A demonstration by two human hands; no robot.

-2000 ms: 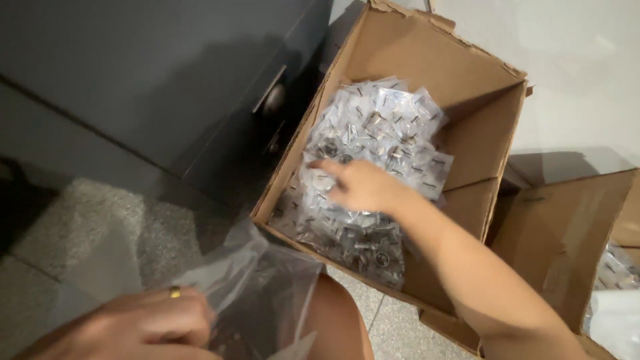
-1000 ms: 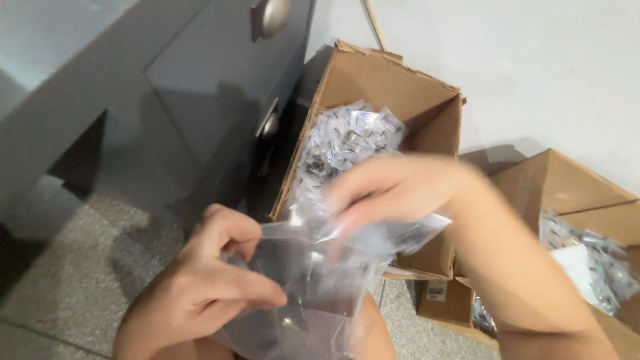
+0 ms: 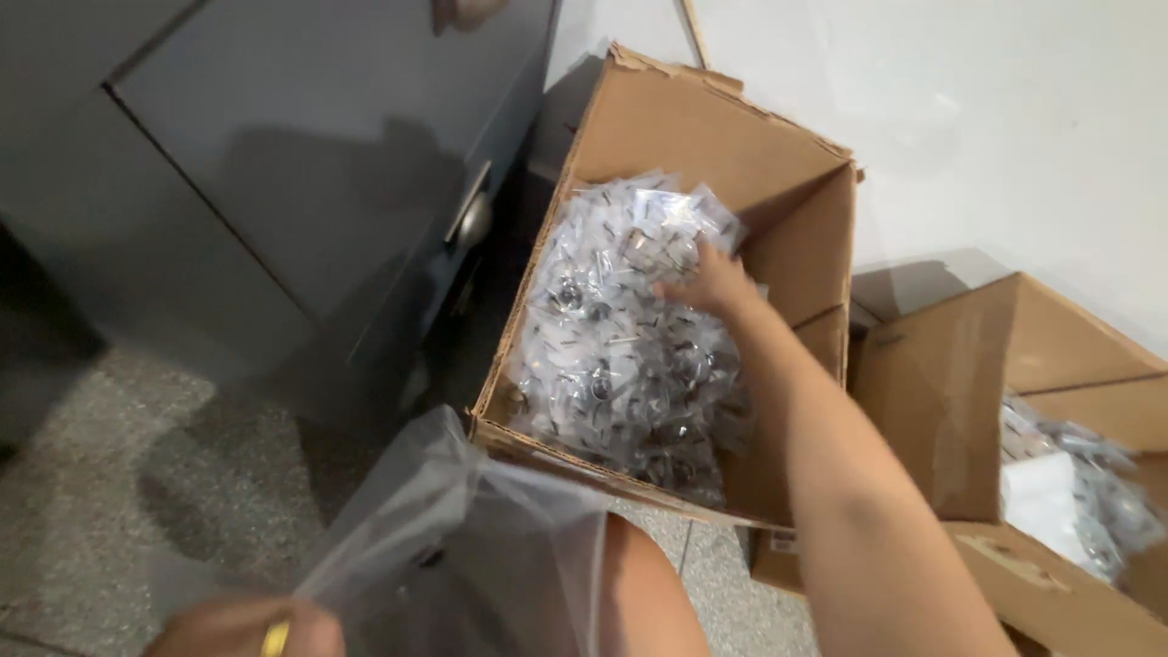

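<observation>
My right hand [image 3: 712,283] reaches into a tall cardboard box [image 3: 721,119], its fingers spread over a heap of small clear plastic packets [image 3: 611,347]. The packets hold small metal-looking parts, too small to name. Whether the fingertips grip a packet cannot be told. At the bottom left, my left hand [image 3: 251,630], with a gold-coloured ring, is shut on a large clear plastic bag [image 3: 493,547], which hangs over my leg just in front of the box. A small dark thing shows in the bag.
A grey cabinet [image 3: 274,155] with metal knobs [image 3: 474,219] stands left of the box. At the right is a second open cardboard box [image 3: 940,392] holding more plastic packets [image 3: 1104,493]. A white wall [image 3: 985,137] rises behind. The floor [image 3: 246,474] is speckled.
My right hand was at the mouth of the plastic bag a second ago and is now back over the packets in the box. My left hand has moved lower left.
</observation>
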